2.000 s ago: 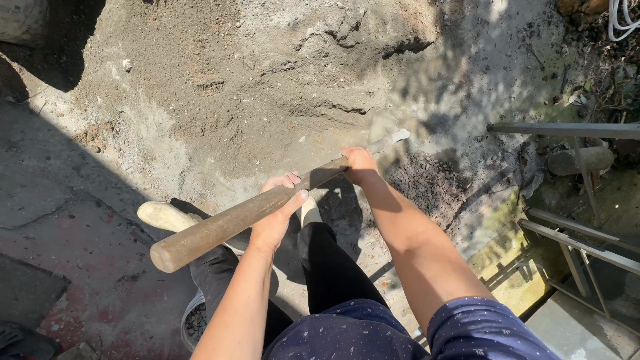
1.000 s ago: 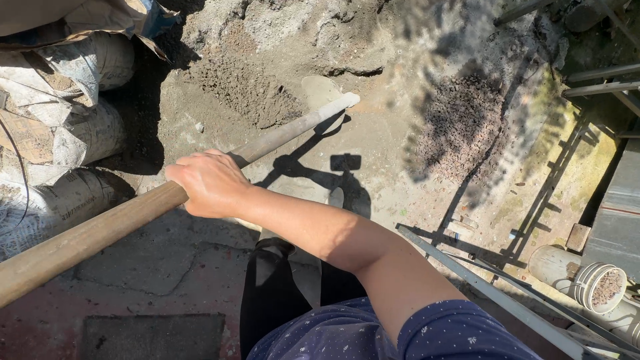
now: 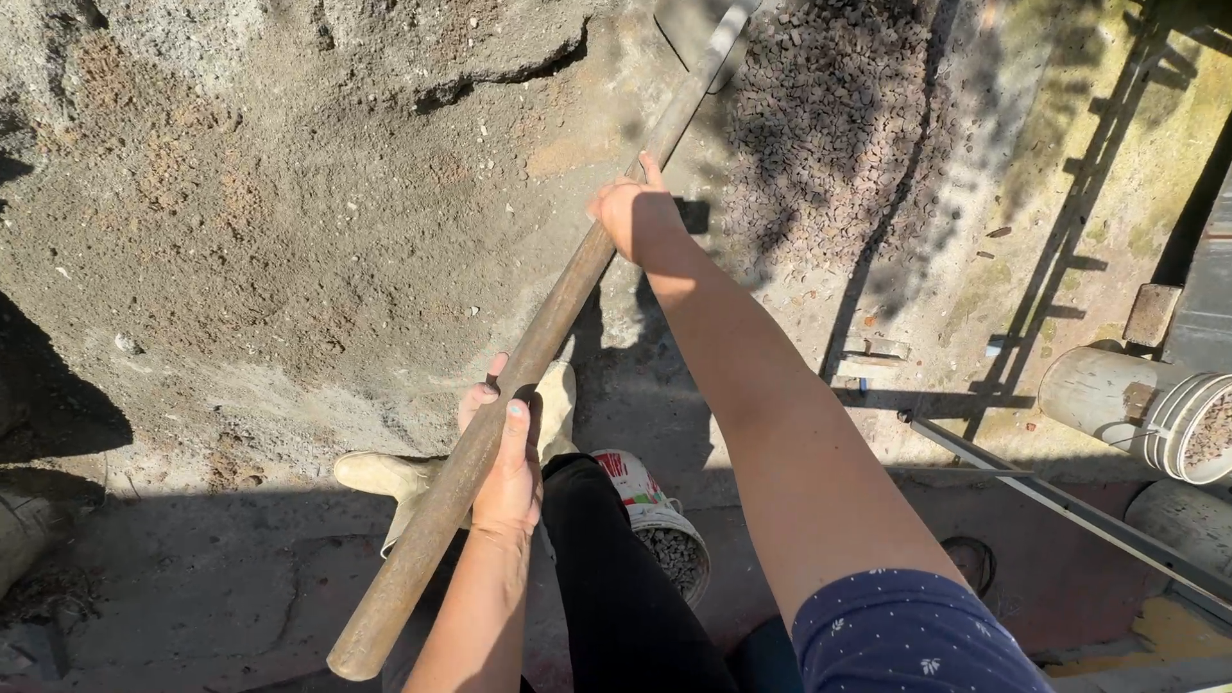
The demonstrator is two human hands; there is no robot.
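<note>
A long-handled tool, its blade looking like a shovel's, slants across the view; its wooden handle [image 3: 553, 313] runs from lower left to upper right. My left hand [image 3: 505, 457] grips the lower part of the handle, thumb on top. Farther up, my right hand [image 3: 640, 212] is closed round it near the metal socket. The grey metal blade [image 3: 688, 34] lies at the top edge, partly out of view, beside a pile of gravel [image 3: 828, 125]. A wide spread of grey sandy material [image 3: 260, 231] covers the ground at the left.
A bucket of gravel [image 3: 664, 534] stands close by my legs. At the right, another bucket [image 3: 1179, 423] of gravel lies tipped on its side near a brick [image 3: 1152, 315]. A metal bar [image 3: 1068, 510] slants across the lower right. My light boots [image 3: 385, 474] are on the concrete.
The view has swung, bringing the gravel pile nearer the middle. The tool's blade has moved from the sandy material to beside the gravel. My left hand, unseen a second ago, is visible on the handle.
</note>
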